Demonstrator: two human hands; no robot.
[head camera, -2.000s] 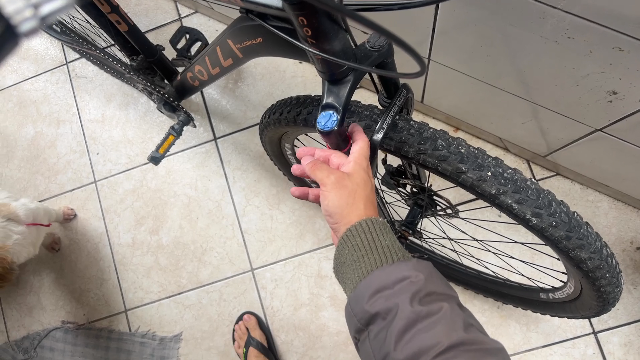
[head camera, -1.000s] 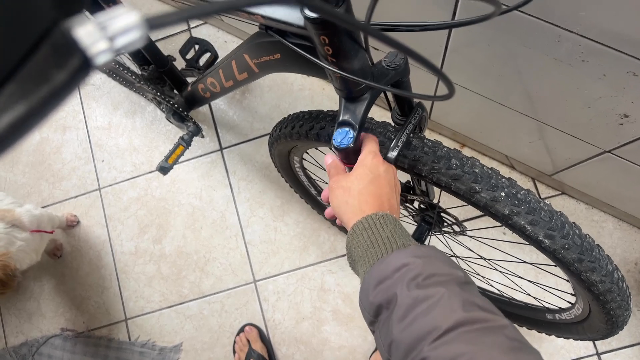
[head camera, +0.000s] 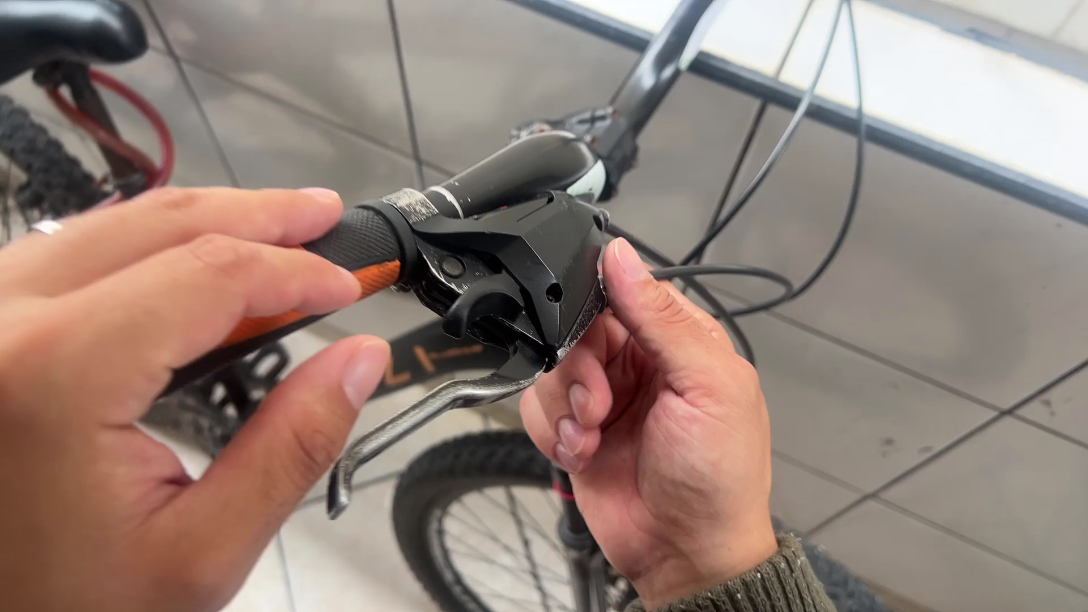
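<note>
A combined brake and shifter unit (head camera: 531, 255) of black plastic, scuffed at its edges, is clamped on a bicycle's handlebar. Its metal brake lever (head camera: 425, 408) points down to the left. My right hand (head camera: 671, 425) has its thumb and fingers at the unit's right end, beside the cables (head camera: 722, 272); what exactly the fingers grip is partly hidden. Over the black and orange handlebar grip (head camera: 361, 246), my left hand (head camera: 170, 365) is spread, fingertips on or just above it, thumb apart. The bare handlebar (head camera: 518, 174) runs to the stem.
Below is the bicycle's front wheel (head camera: 476, 518) with a knobbly tyre. Behind stands a large-tiled wall (head camera: 918, 408) with a dark edge strip (head camera: 901, 153). At the upper left are another bicycle's black saddle (head camera: 76, 34) and a red cable (head camera: 157, 127).
The view has moved from the fork and front wheel up to the handlebar. My right hand has left the fork, by its blue cap, for the brake and shifter unit. My left hand has come into view.
</note>
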